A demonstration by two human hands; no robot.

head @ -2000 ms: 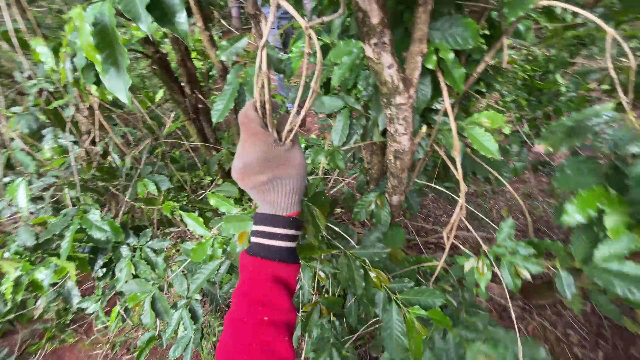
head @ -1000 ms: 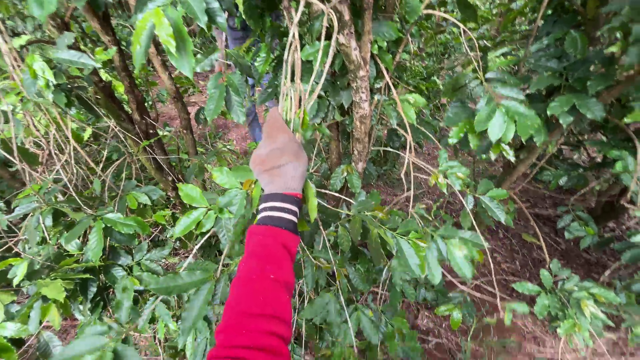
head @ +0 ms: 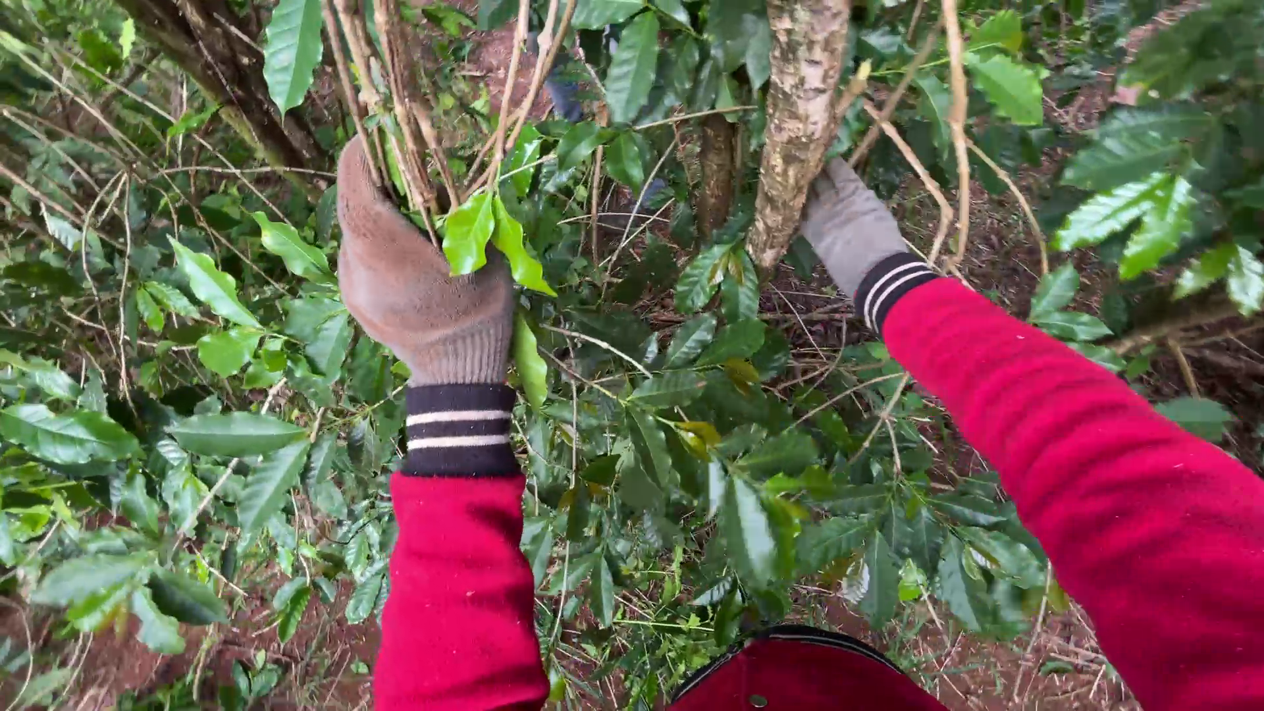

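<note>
My left hand (head: 420, 276), in a brown-grey knit work glove, is closed around a bundle of thin bare branches (head: 395, 89) at the upper left. Bright green leaves (head: 469, 234) hang against its wrist side. At the upper right, my right hand (head: 851, 225), in a grey glove, reaches behind the lower part of a pale, rough-barked tree trunk (head: 798, 118). The trunk hides its fingertips, so whether they grip anything does not show. Both sleeves are red with black, white-striped cuffs.
Glossy-leaved shrub branches (head: 750, 523) spread below and between my hands. A dark, leaning trunk (head: 237, 79) stands at the upper left. Thin bare twigs (head: 958, 128) hang right of the pale trunk. Reddish soil (head: 321, 642) with dry litter shows through the leaves.
My right hand and arm have come into view at the pale trunk; neither earlier frame shows them. My left hand stays closed on the branch bundle. The view has moved closer.
</note>
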